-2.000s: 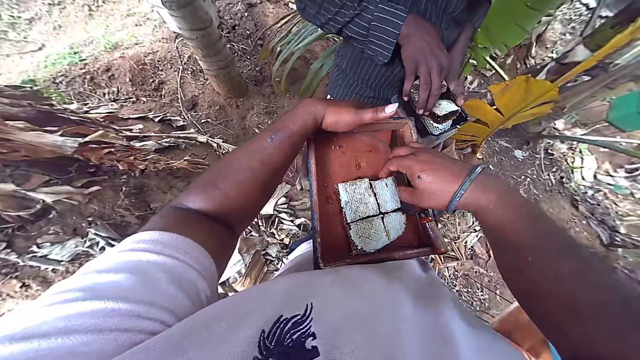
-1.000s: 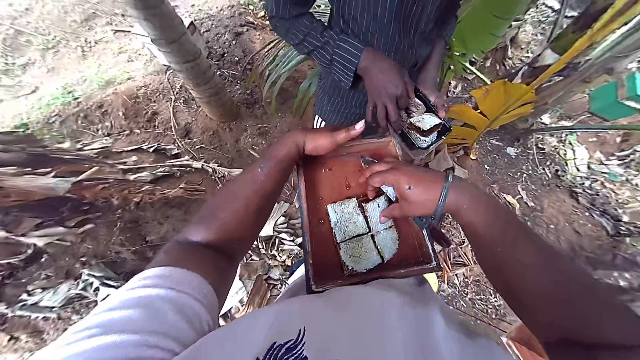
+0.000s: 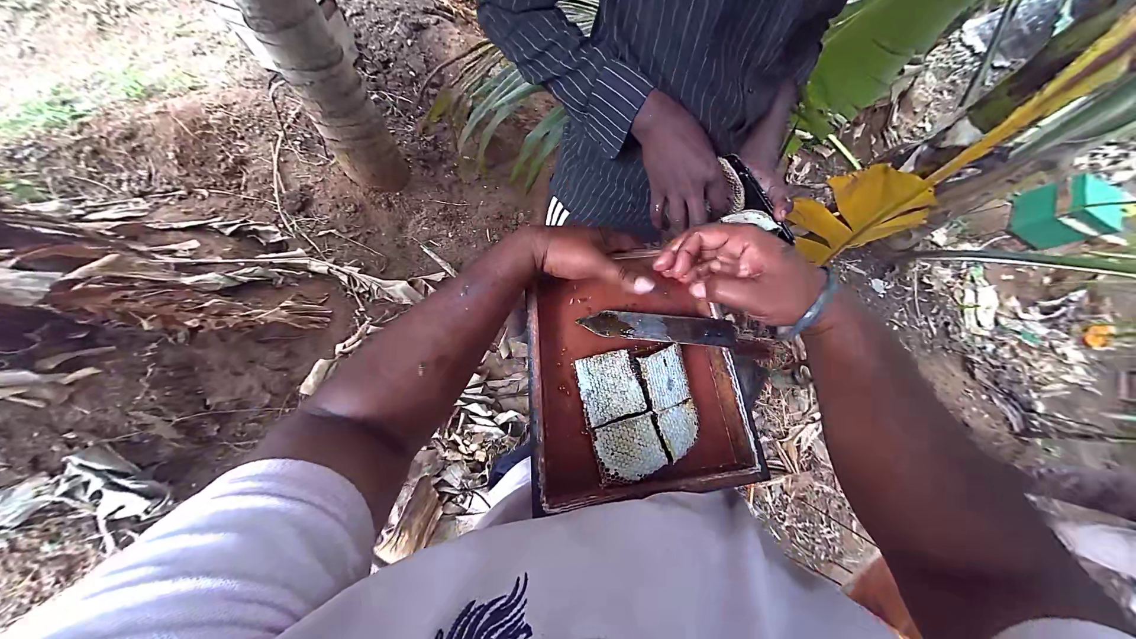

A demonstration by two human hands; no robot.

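Note:
A red-brown wooden tray (image 3: 568, 426) with raised sides rests against my body. In its lower half lie several cut pieces of pale honeycomb (image 3: 635, 413), with dark gaps between them. Above the comb a knife (image 3: 657, 327) lies across the tray, its pointed blade to the left and its handle over the right side. My left hand (image 3: 590, 257) grips the tray's far left edge, thumb over the inside. My right hand (image 3: 737, 271), with a band on the wrist, is raised over the far right corner, fingers loosely curled apart, nothing seen in it.
Across from me stands a person in striped dark clothes, whose hands (image 3: 688, 173) hold a dark container (image 3: 759, 200) with comb. A tree trunk (image 3: 328, 98) rises at upper left. Yellow leaf (image 3: 861, 209) and a green object (image 3: 1065, 211) are at right; dry leaves cover much of the ground.
My right hand has moved up and away from the comb pieces. The knife now lies across the tray in plain view. My left hand stays at the far edge.

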